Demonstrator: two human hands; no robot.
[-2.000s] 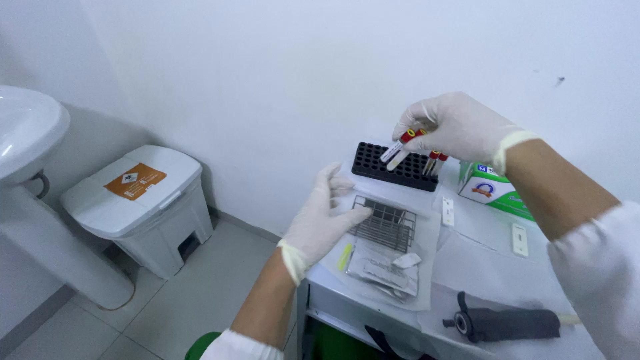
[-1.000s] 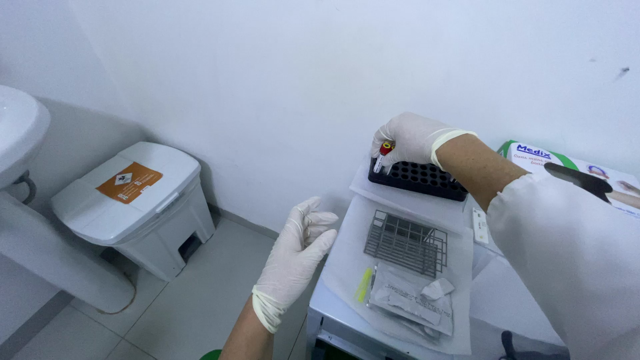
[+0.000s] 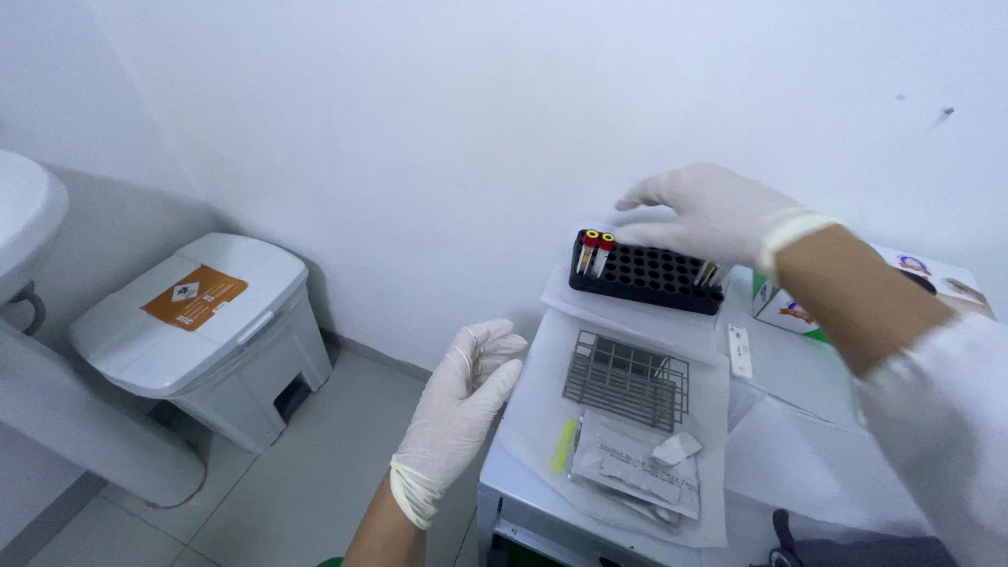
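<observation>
My right hand [image 3: 697, 213], in a white latex glove, is over the black tube rack [image 3: 646, 295]; its thumb and fingers are apart and no tube shows between them. Two red-capped blood tubes with yellow centres [image 3: 605, 250] stand at the rack's left end. More tubes [image 3: 706, 273] are at its right end, their tops hidden by my hand. My left hand [image 3: 461, 402], gloved too, hovers off the table's left edge with fingers curled, holding nothing visible. Between the hands lies a wire test-tube rack [image 3: 626, 382], with foil packets [image 3: 634, 465] and a yellow-green strip [image 3: 565, 446] in front.
A test cassette [image 3: 739, 351] lies right of the wire rack, near a glove box [image 3: 791, 313]. A dark cuff-like item [image 3: 858, 551] is at the lower right. White paper [image 3: 713, 504] lies under the packets. Left of the table are a lidded bin [image 3: 213, 331] and a sink [image 3: 27, 209].
Two seconds ago my right hand held tubes above the rack; now two stand at its left end and the hand is apart from them. My left hand has moved away from the wire rack.
</observation>
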